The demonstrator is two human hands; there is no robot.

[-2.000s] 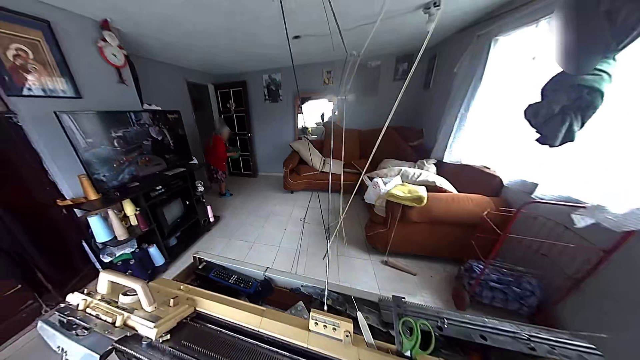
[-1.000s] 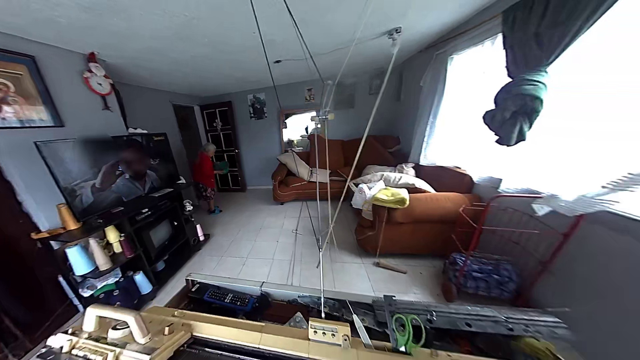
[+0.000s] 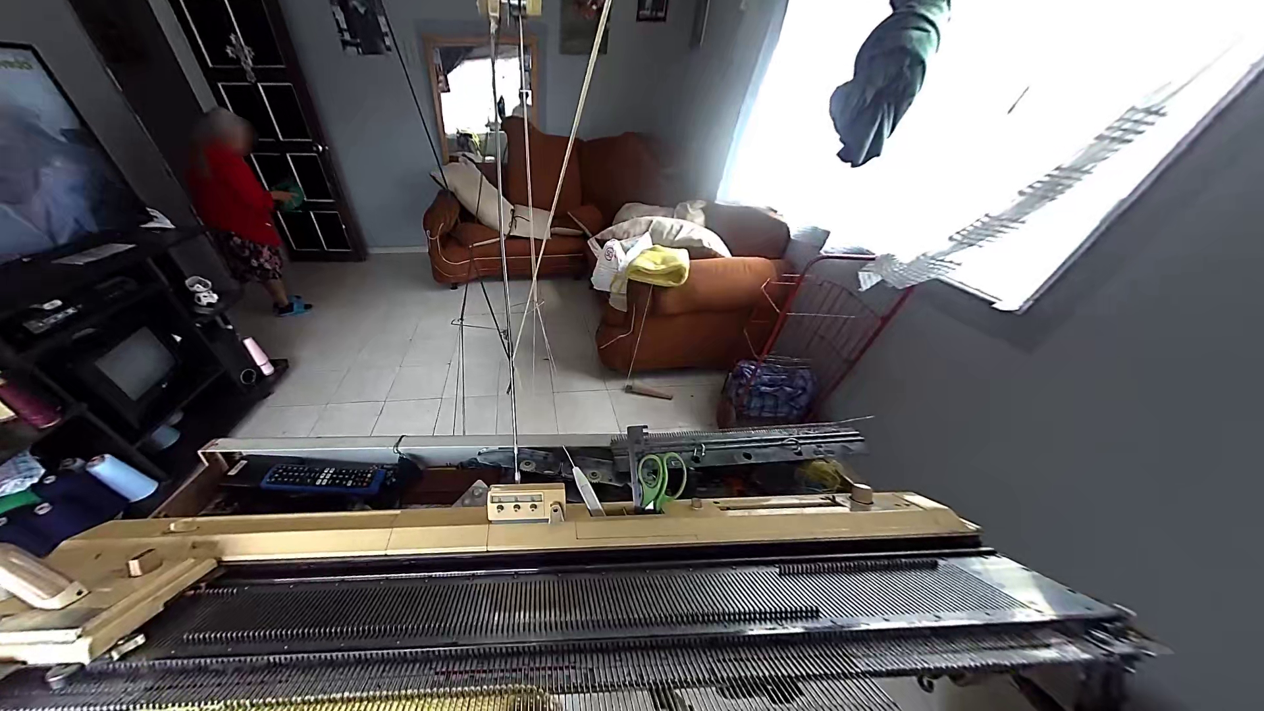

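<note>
Neither of my hands is in view. A knitting machine's needle bed (image 3: 513, 604) stretches across the foreground. Its carriage (image 3: 89, 602), with a beige handle, sits at the left end. Behind the needles, a row counter (image 3: 525, 504) is on the beige rail. Green-handled scissors (image 3: 660, 481) stand upright right of it, beside a pale pointed tool (image 3: 585, 489). Yellow knitted fabric (image 3: 395, 699) shows at the bottom edge under the bed. Yarn strands (image 3: 506, 296) run from an overhead yarn mast down toward the counter.
A remote control (image 3: 324, 478) lies in the tray behind the machine. Beyond are brown sofas (image 3: 706, 311), a red metal cart (image 3: 834, 316) at the right and a black shelf (image 3: 109, 355) with yarn cones at the left. Another person (image 3: 235, 202) in red stands near the door.
The view has tilted down and moved closer, showing more of the needle bed. The other person stays near the door.
</note>
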